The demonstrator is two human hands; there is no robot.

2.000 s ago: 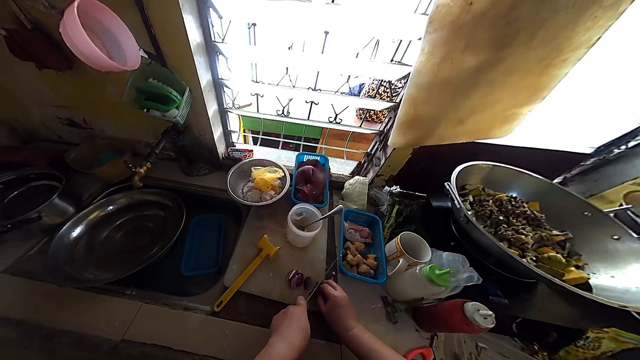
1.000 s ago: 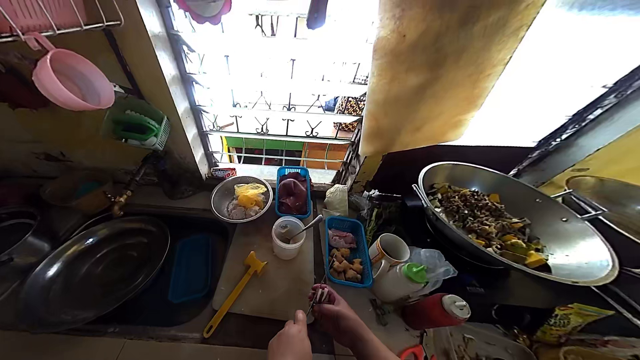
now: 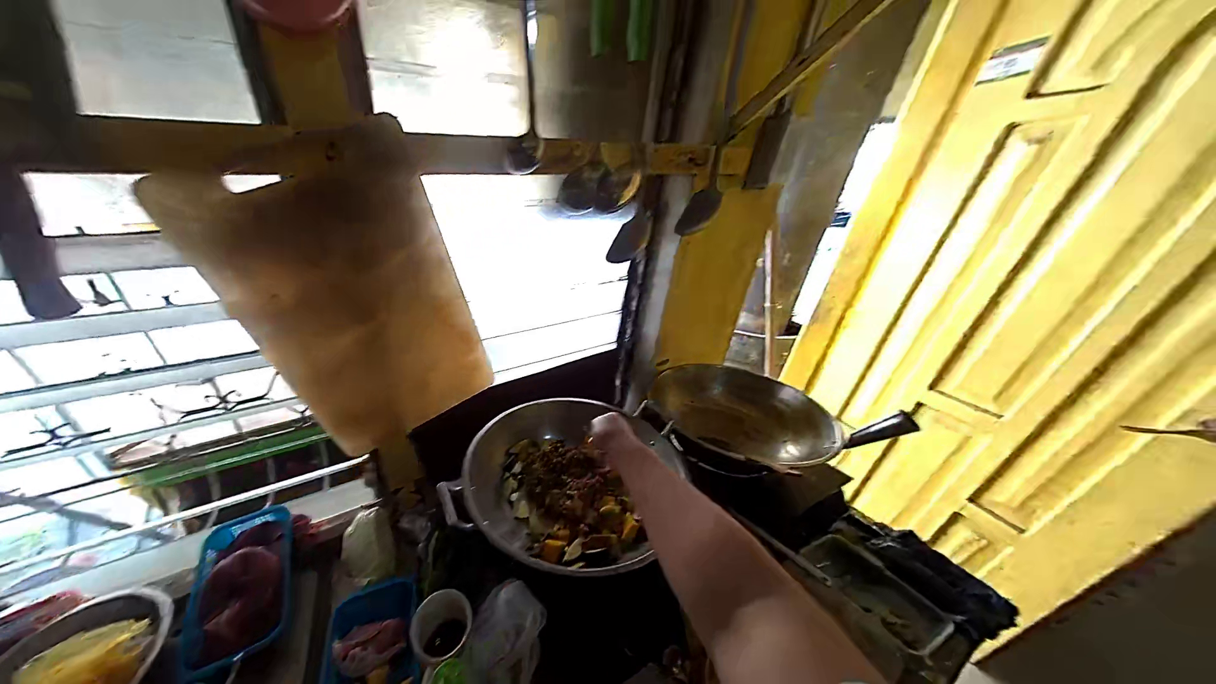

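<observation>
My right hand [image 3: 613, 429] is over the far right part of a large metal pan [image 3: 489, 541], with the forearm crossing the pan's right side. Its fingers are blurred and mostly hidden, so I cannot tell whether they hold anything. Beneath it in the pan lie dark chopped pieces [image 3: 560, 480] and yellow-orange chunks [image 3: 556, 548], with small reddish-purple bits among them. My left hand is not in view.
Right of the pan sits an empty wok [image 3: 741, 418] with a black handle. Lower left are a blue basket of dark meat [image 3: 242, 594], a second blue basket [image 3: 399, 597], a mug [image 3: 442, 627] and a metal bowl [image 3: 157, 608]. Ladles [image 3: 698, 211] hang behind; a yellow door [image 3: 988, 285] stands right.
The view has swung right to the pan. My right hand, which held cut purple pieces near the cutting board, is now over the pan. My left hand has left view.
</observation>
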